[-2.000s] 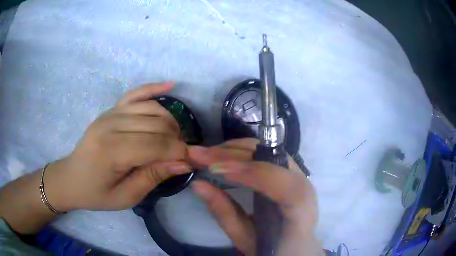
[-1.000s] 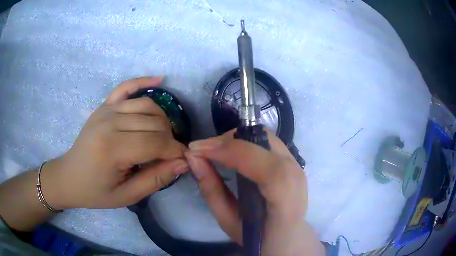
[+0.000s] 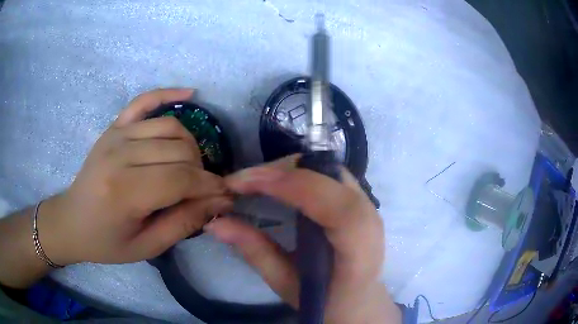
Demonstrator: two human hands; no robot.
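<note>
My left hand [image 3: 158, 174] lies over the left ear cup, its thumb and fingertips pinched; what they pinch is too small to tell. The green circuit board [image 3: 206, 130] shows in the black oval cup past my fingers. My right hand [image 3: 336, 221] holds the soldering iron [image 3: 319, 104] upright in the view, its blurred tip pointing away from me. My right thumb and index finger are slightly apart beside my left fingertips. The glossy black right ear cup [image 3: 285, 126] lies open, partly behind the iron. The dark headband [image 3: 196, 297] curves below my hands.
The parts lie on a white foam sheet [image 3: 405, 82]. A green solder spool [image 3: 500, 209] stands on the right, with a thin strand near it. A blue tray [image 3: 500, 297] with a yellow item [image 3: 522, 268] is at the far right. Thin cords run along the lower right edge.
The right fingertips were together a second ago and are now apart. Both hands, the iron and the headphones have shifted slightly left and up in the view.
</note>
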